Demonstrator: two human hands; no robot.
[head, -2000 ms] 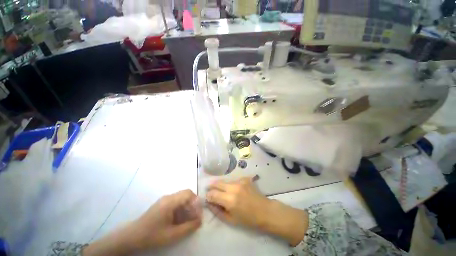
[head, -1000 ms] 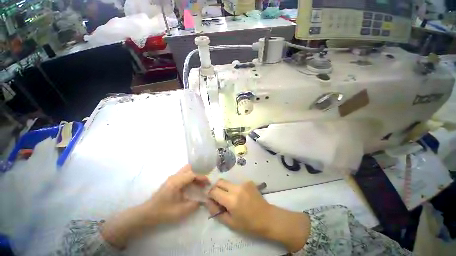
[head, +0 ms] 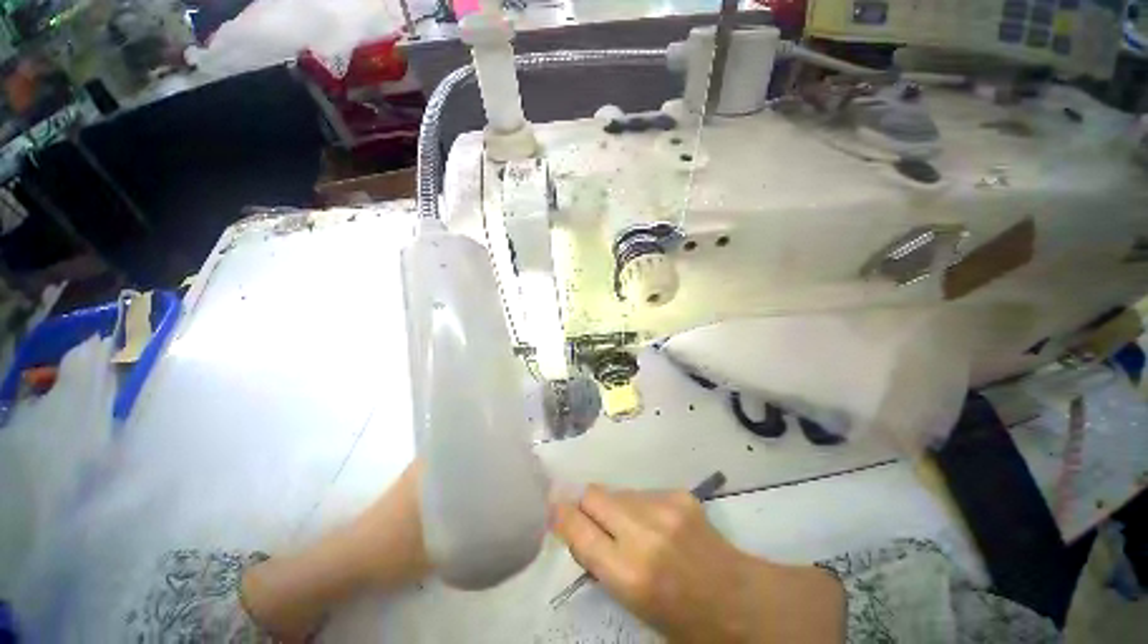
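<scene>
My right hand [head: 661,554] is in front of the needle area, fingers curled, with a thin dark metal tool [head: 709,484], snips or tweezers, sticking out on both sides of it. My left hand is mostly hidden behind the machine lamp [head: 472,415]; its wrist [head: 365,560] shows at the lamp's left. Sheer white fabric [head: 63,484] is heaped at the left; any fabric between the hands is too faint to tell. The sewing machine head [head: 781,239] stands beyond the hands. The needle point is not clear.
A blue bin [head: 145,359] is at the left table edge. White cloth [head: 806,371] hangs from the machine arm over dark lettering. A flat black item [head: 995,484] and a paper sheet with a reddish strip [head: 1095,440] are at right. The control panel [head: 969,28] is above.
The view has moved closer to the machine. The lamp now looks larger and covers my left hand, which was visible before. My right hand sits slightly further right in the picture and still has the tool.
</scene>
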